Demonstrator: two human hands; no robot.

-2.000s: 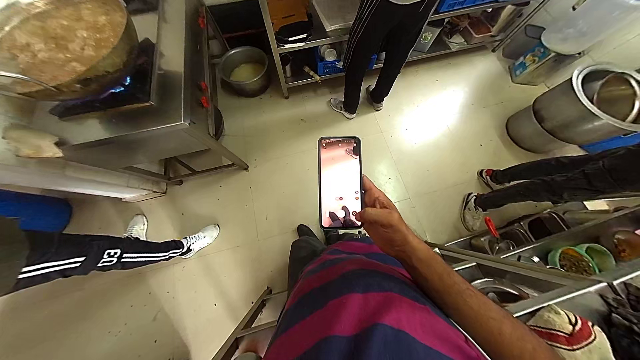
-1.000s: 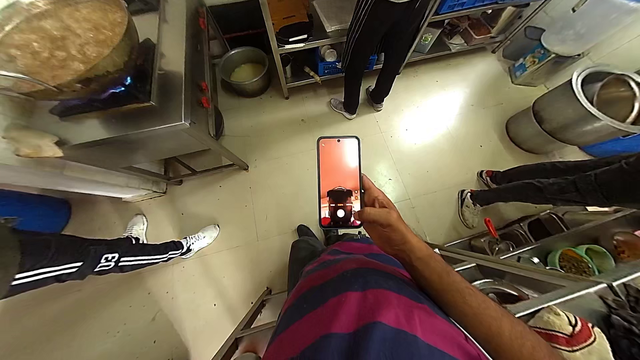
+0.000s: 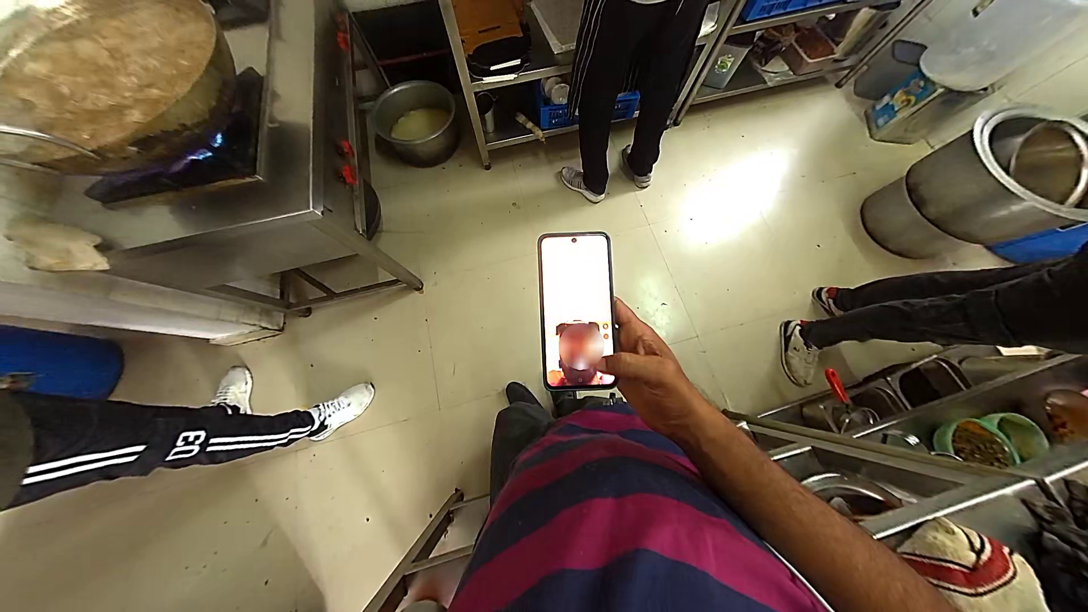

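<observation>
A smartphone (image 3: 577,289) with a lit screen is held upright in front of my striped shirt, above the tiled floor. My right hand (image 3: 650,370) grips its lower right side, the thumb lying over the lower part of the screen. On the screen is a bright picture with a blurred shape near the bottom. My left hand is out of the frame.
At the upper left a large pan (image 3: 110,85) of bubbling liquid sits over a lit burner on a steel stove (image 3: 293,127). People stand left, right and ahead. A metal pot (image 3: 416,123) is on the floor; steel counter trays (image 3: 901,395) lie right.
The phone screen has changed from a reddish picture to a mostly white one. My right hand keeps the phone in about the same place.
</observation>
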